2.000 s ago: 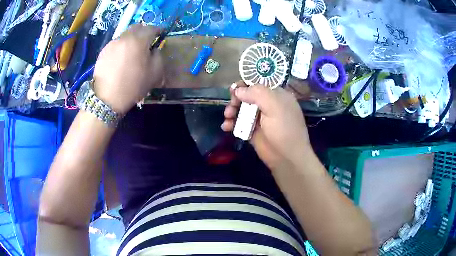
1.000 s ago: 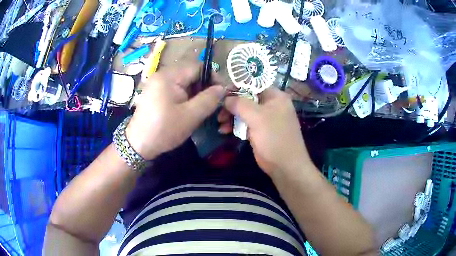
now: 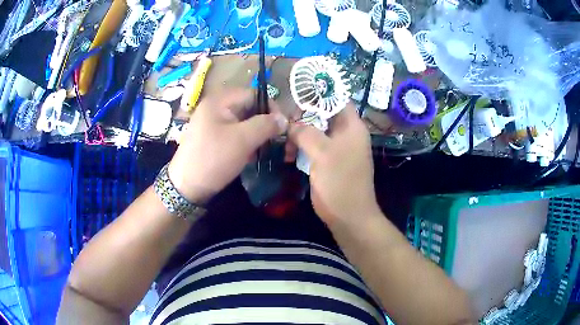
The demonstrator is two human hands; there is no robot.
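My right hand [image 3: 337,159] grips a white handheld fan by its handle; the round slotted grille [image 3: 319,85] points up, away from me, over the bench's front edge. My left hand [image 3: 219,143] holds dark tweezers [image 3: 262,76] that stand up past its fingers. The left thumb and fingertips are close to the joint of grille and handle, beside the right thumb. Whether they pinch a small part there is too small to tell. A blue cell lies mostly hidden behind the tweezers, next to a small green board [image 3: 273,91].
A yellow-handled screwdriver [image 3: 196,84] lies left on the brown bench. A blue mat [image 3: 216,25] with fan parts is at the back. A purple reel [image 3: 414,101], a green-white bottle and plastic bags [image 3: 490,57] are right. Blue crates [image 3: 41,235] stand left, a green crate [image 3: 448,222] right.
My left hand has come from the bench's left side to the fan, bringing the tweezers. The fan has tilted slightly and moved a little left; the screwdriver is now uncovered.
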